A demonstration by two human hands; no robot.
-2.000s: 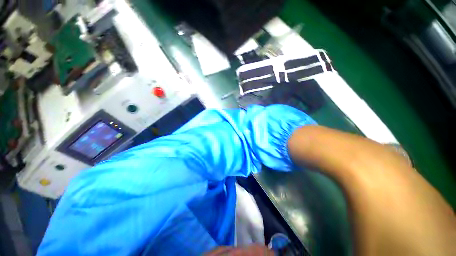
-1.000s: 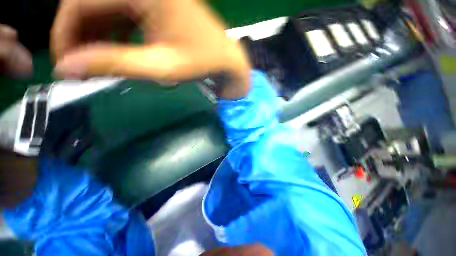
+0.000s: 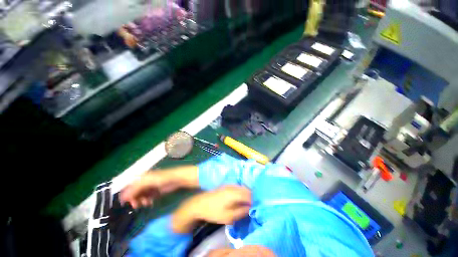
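Note:
My right hand (image 3: 141, 191) reaches across to the left, blurred, beside the black strip sheet with white lines (image 3: 102, 213) and over dark flat pieces (image 3: 119, 217). Whether it holds anything cannot be told. My left hand (image 3: 215, 205) is bent to the right, its fingers at my right sleeve. It is blurred too, and its fingertips are not clear. A round dish of tiny grains (image 3: 179, 144) lies beyond my right forearm. Thin tools (image 3: 205, 145) lie beside the dish. A yellow electric screwdriver (image 3: 244, 149) lies to their right.
A black tray (image 3: 277, 103) with white-faced units stands beyond a heap of black parts (image 3: 246, 120). A white strip (image 3: 145, 163) edges the bench. A grey-white machine (image 3: 412, 35) with a warning triangle and a fixture with a blue-and-green screen (image 3: 355, 215) are at right.
The view has swung and now shows the dish, screwdriver and whole right tray. My right hand is lower and near the strip sheet; my left hand now lies by my right sleeve.

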